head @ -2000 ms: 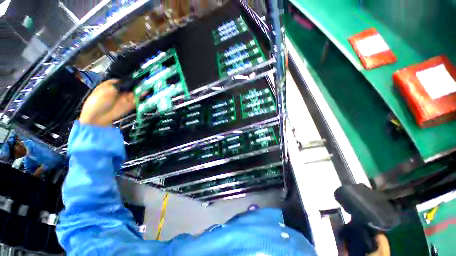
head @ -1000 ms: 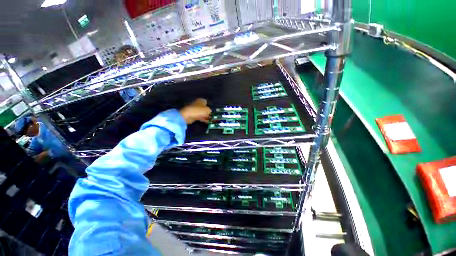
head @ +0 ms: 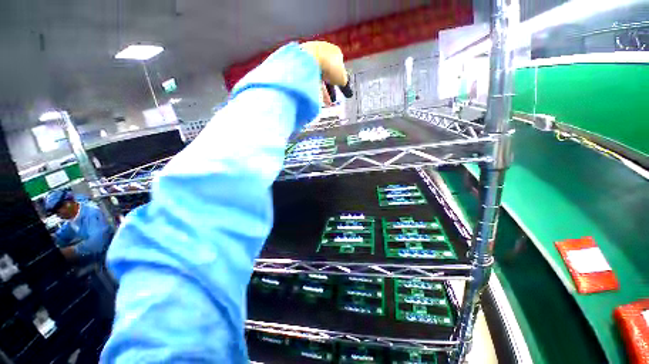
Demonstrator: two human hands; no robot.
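Note:
My left hand (head: 331, 67) is raised above the top shelf of the chrome wire rack (head: 398, 158), with black coverings on its fingertips. Its fingers point down and are partly hidden by the sleeve; no circuit board panel shows in it. Green circuit board panels (head: 416, 237) lie flat on the black mat of the shelf below, with another panel (head: 346, 234) beside them. More panels (head: 375, 134) lie on the top shelf, partly behind my arm. My right hand is out of the picture.
A chrome post (head: 491, 170) stands at the rack's right corner. Right of it is a green bench (head: 548, 185) with red-orange packs (head: 586, 264). A person in blue (head: 85, 226) is at the far left, near black bins (head: 43, 313).
My left hand has moved up from the panel on the middle shelf to above the top shelf. The view has tilted upward. The scanner seen earlier at lower right is out of view.

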